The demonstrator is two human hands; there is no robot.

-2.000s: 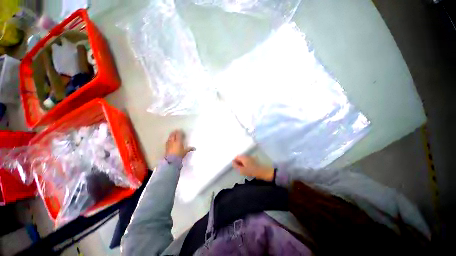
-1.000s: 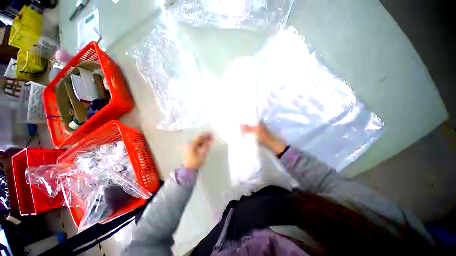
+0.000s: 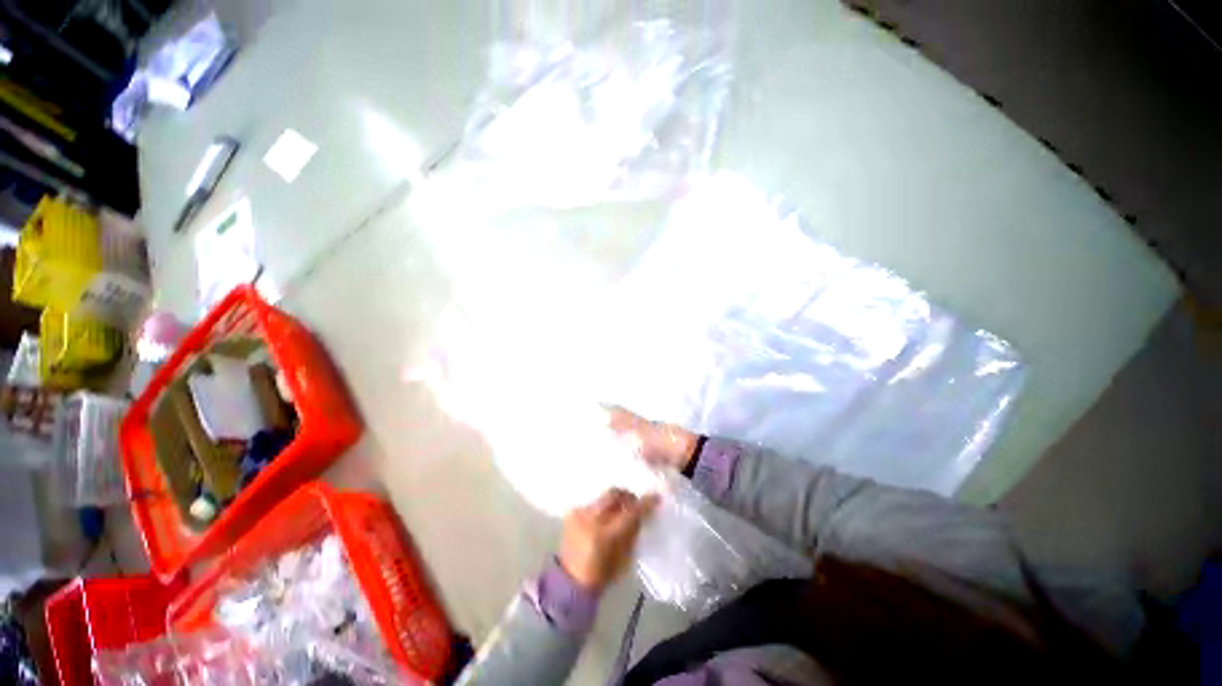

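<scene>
My left hand (image 3: 603, 536) and my right hand (image 3: 653, 438) are close together near the table's front edge. Both have their fingers closed on a clear poly bag (image 3: 697, 543), which hangs crinkled between and below them. Glare whites out the film beyond my hands, so its outline is hidden there. A flat pile of clear bags (image 3: 871, 375) lies to the right, beyond my right sleeve. More loose clear film (image 3: 590, 134) lies farther back on the table.
A red-orange basket (image 3: 322, 389) with cardboard stands at left. A second red-orange basket (image 3: 389, 563) in front of it holds crumpled clear film. A white card (image 3: 291, 154), a dark-and-white tool (image 3: 208, 181) and a paper (image 3: 228, 252) lie at the table's back left.
My hands have come together and now hold clear film near my body. The narrow white piece seen lying in front of me before no longer shows separately. The view has shifted, showing more of the back left.
</scene>
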